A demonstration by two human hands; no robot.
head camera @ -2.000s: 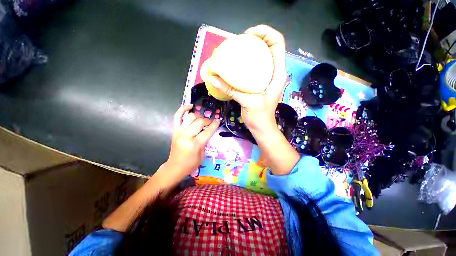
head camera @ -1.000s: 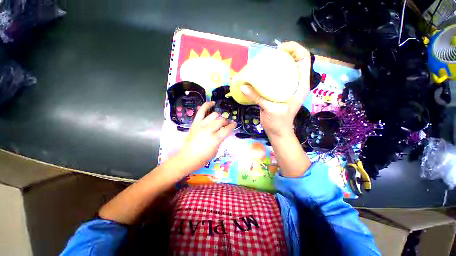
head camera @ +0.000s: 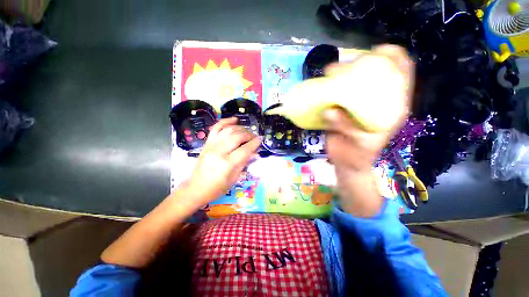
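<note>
My right hand [head camera: 362, 125], blurred, grips a pale yellow squeeze bottle [head camera: 342, 96], tipped with its nozzle pointing left above the row of black parts. My left hand [head camera: 223, 156] is at the second black part [head camera: 242, 109], fingertips at its front; whether they hold a stone is too small to tell. The leftmost black part [head camera: 194, 123] bears pink stones. The third black part [head camera: 282, 136] bears yellow-green dots, below the nozzle. Another black part [head camera: 321, 60] stands farther back. The printed mat [head camera: 221, 64] lies under them.
Pliers with yellow and black handles [head camera: 413, 187] lie at the mat's right, beside purple metallic bits [head camera: 413, 132]. A heap of black parts [head camera: 446, 75] fills the right, with a clear bag [head camera: 510, 154] and a yellow-blue fan [head camera: 510, 23]. Cardboard boxes [head camera: 441, 255] stand below the table edge.
The view has shifted, with the mat now squarer in it. My right hand has moved the bottle right, and its nozzle shows. My left hand has gone from the leftmost part to the second.
</note>
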